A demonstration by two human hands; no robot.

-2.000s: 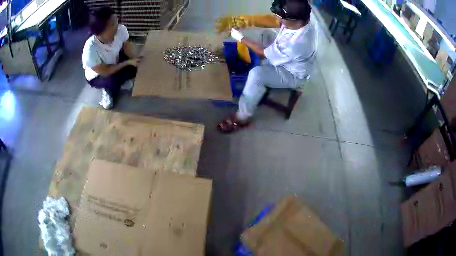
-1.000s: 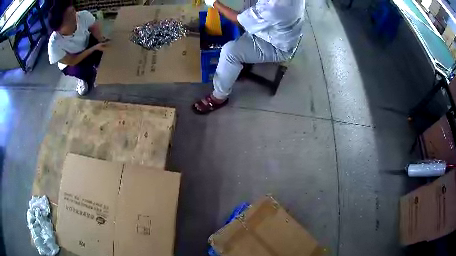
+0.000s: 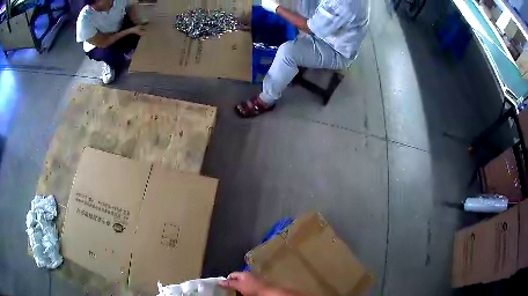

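Note:
One bare hand point(image 3: 246, 283) shows at the bottom edge, its arm coming in from the right; I take it as my right hand. Its fingers are closed on the edge of a white cloth point(image 3: 194, 287), which is cut off by the picture's edge. My left hand is not in view. Just above the cloth, a flattened cardboard sheet point(image 3: 139, 219) with dark print and an oval logo lies on a stained wooden board point(image 3: 136, 124). A crumpled white bundle point(image 3: 43, 231) lies at the board's left edge.
A carton point(image 3: 310, 257) stands right of the cloth, with something blue point(image 3: 277, 230) behind it. Ahead, a crouching person point(image 3: 107, 29) and a seated person point(image 3: 312, 46) flank cardboard point(image 3: 220, 58) bearing shiny parts point(image 3: 205, 24). A wrap roll point(image 3: 485, 203) and cartons are at right.
My hand and the white cloth have come into view at the bottom edge. The view has shifted, and the seated person's head has left the top of the picture.

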